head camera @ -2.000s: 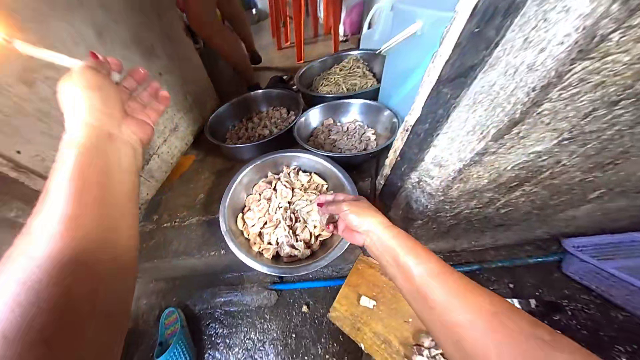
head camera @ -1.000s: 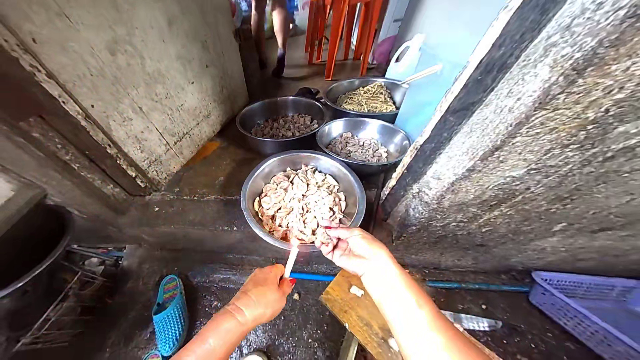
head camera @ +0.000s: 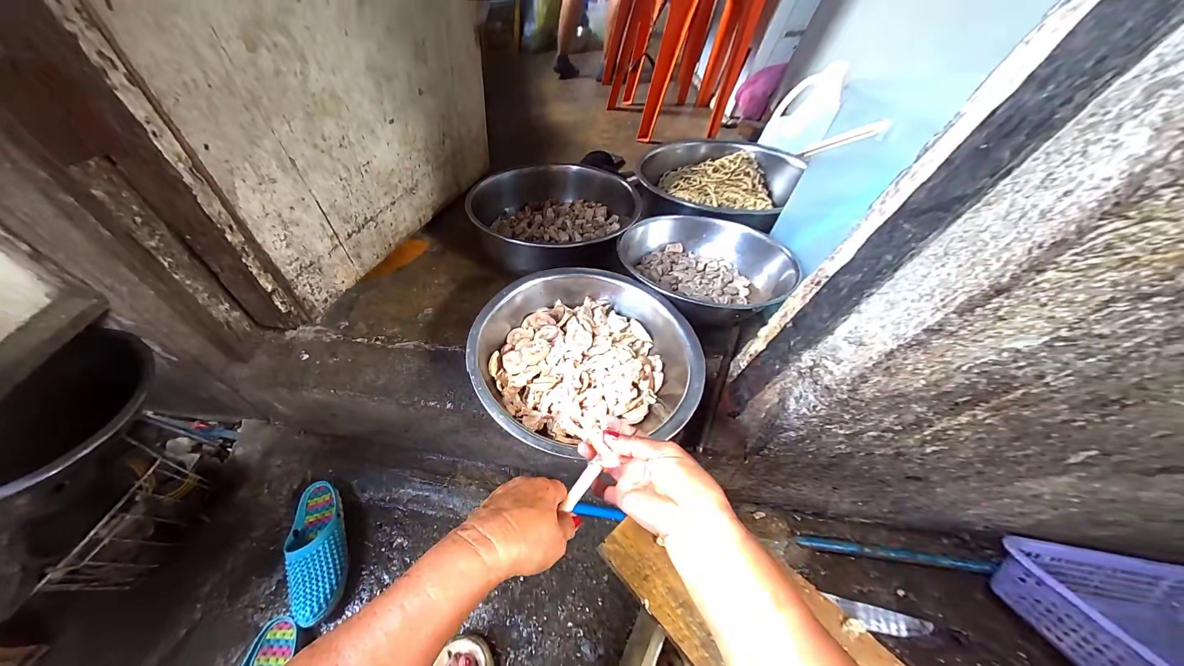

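Note:
A steel bowl [head camera: 680, 407] of pale sliced food pieces [head camera: 578, 365] stands on the doorway step. Just below its near rim, my left hand [head camera: 527, 527] is closed around a slim, pale stick-like thing [head camera: 581, 486], possibly a handle; its kind is unclear. My right hand [head camera: 652, 476] is at the bowl's near edge, its fingertips pinching a small pale piece [head camera: 603, 449] at the upper end of that thing. Glare blurs the contact there. Behind stand a bowl of brown chunks [head camera: 555, 224], a bowl of greyish pieces [head camera: 696, 275] and a bowl of yellowish strips [head camera: 721, 182].
A wooden board [head camera: 666, 578] lies under my right forearm, beside a metal blade [head camera: 883, 618]. A purple plastic basket [head camera: 1064, 592] is at the right, a blue pipe [head camera: 897, 553] along the step. Turquoise sandals [head camera: 316, 560] lie left. Orange stools [head camera: 671, 65] and a person's legs [head camera: 569, 32] are beyond.
Two seconds ago my left hand was raised at the upper left with the pale thing; it has come down to the bowl's near side. My right hand has moved from the bowl's right edge to its near edge.

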